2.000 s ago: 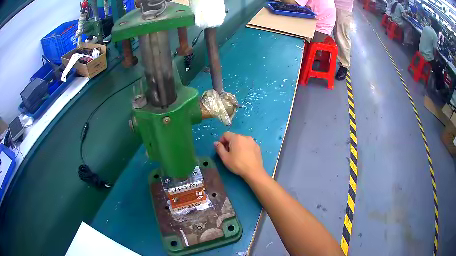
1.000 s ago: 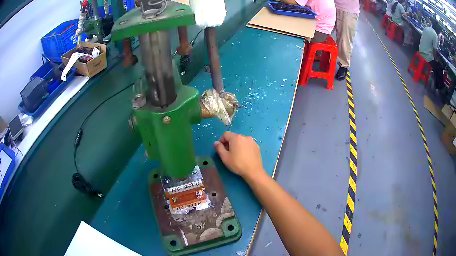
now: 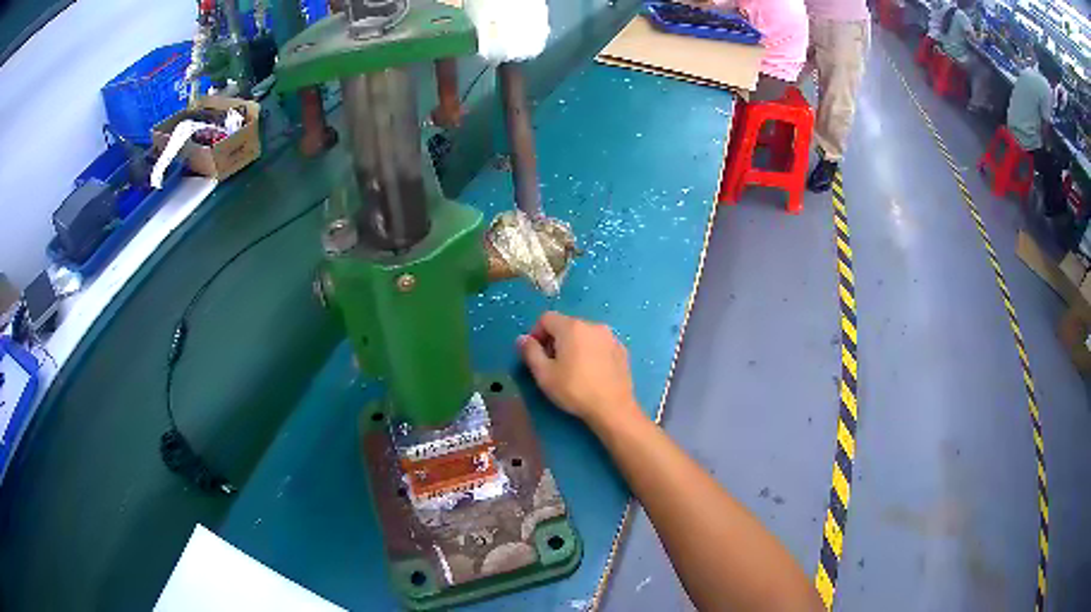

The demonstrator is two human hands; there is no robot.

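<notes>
The green hand press [image 3: 419,323] stands upright on the bench. Its brown metal base plate [image 3: 526,478] holds a silver and copper-orange fixture [image 3: 452,470]. The lever [image 3: 519,144] with its white wrapped grip [image 3: 509,26] stands upright, right of the press column, above a wrapped pivot hub [image 3: 532,251]. My right hand [image 3: 580,365] rests on the bench just right of the press, below the hub, with its fingers curled; nothing shows in it. My left hand is not in view. A black cable [image 3: 177,347] with a coiled bundle lies on the dark green belt.
A white sheet [image 3: 239,580] lies at the lower left. A cardboard box [image 3: 221,141] and blue crate [image 3: 150,90] stand at the far left. Cardboard and a blue tray [image 3: 706,22] are at the bench's far end, beside a person and a red stool [image 3: 769,150].
The black cable and its coil have shifted left and toward the wearer on the belt. My right hand has stayed in place beside the press. The camera view has moved slightly.
</notes>
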